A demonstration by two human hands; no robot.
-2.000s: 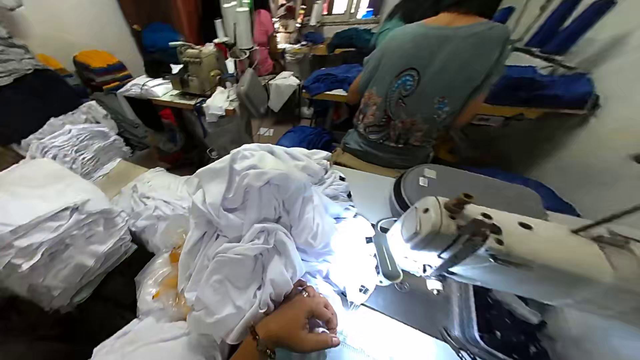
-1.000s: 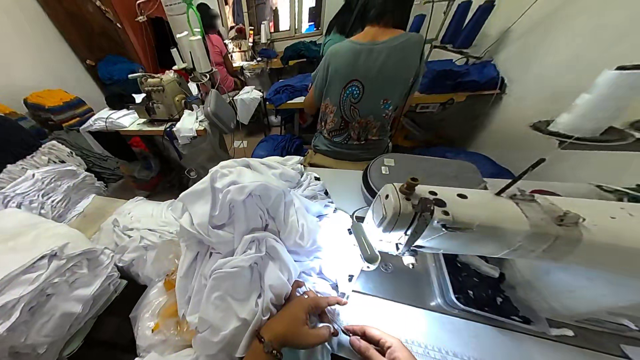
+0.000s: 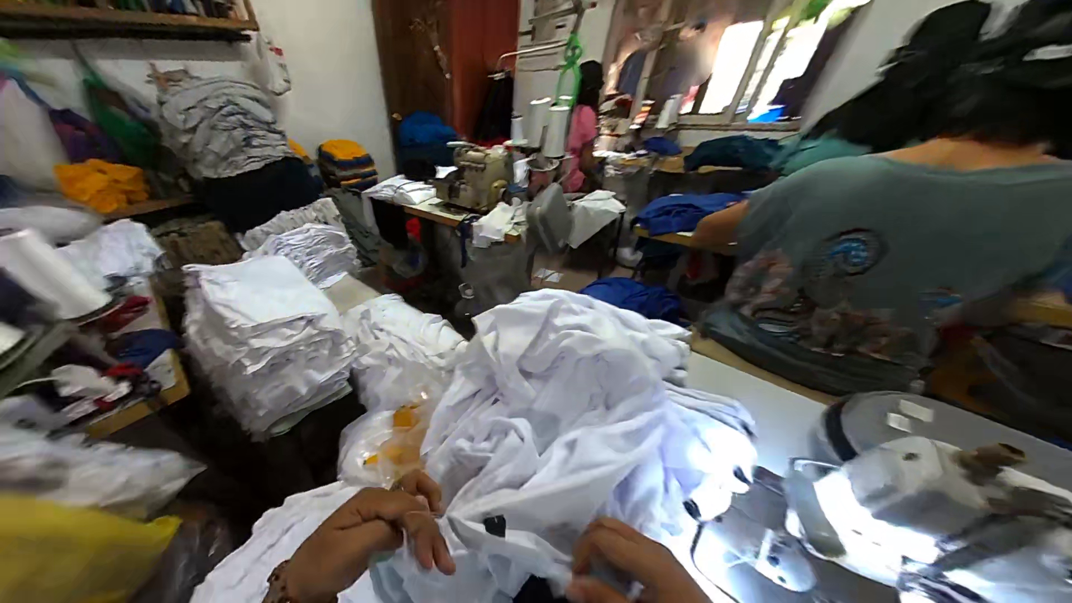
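Note:
A heap of white fabric [image 3: 569,377] lies on the table in front of me, left of the lit sewing machine head [image 3: 888,502]. My left hand [image 3: 377,528], with a bracelet at the wrist, pinches the near edge of this cloth between thumb and fingers. At the bottom centre, my right hand [image 3: 628,561] is closed on another part of the same cloth, its fingertips partly hidden. Small black patches show on the cloth between the hands. To the left of the heap is a clear plastic bag [image 3: 394,435] with orange-yellow marks.
Stacked folded white cloth [image 3: 264,335] stands at the left, with a yellow bag [image 3: 79,548] nearer me. A person in a grey-green shirt [image 3: 888,260] sits ahead on the right. Another sewing machine [image 3: 477,176] stands farther back. A round grey lid-like object [image 3: 871,419] lies behind my machine.
The view has swung left. My hands have moved from beside the machine's needle area to the near side of the white heap. The right hand, absent two seconds ago, now grips cloth.

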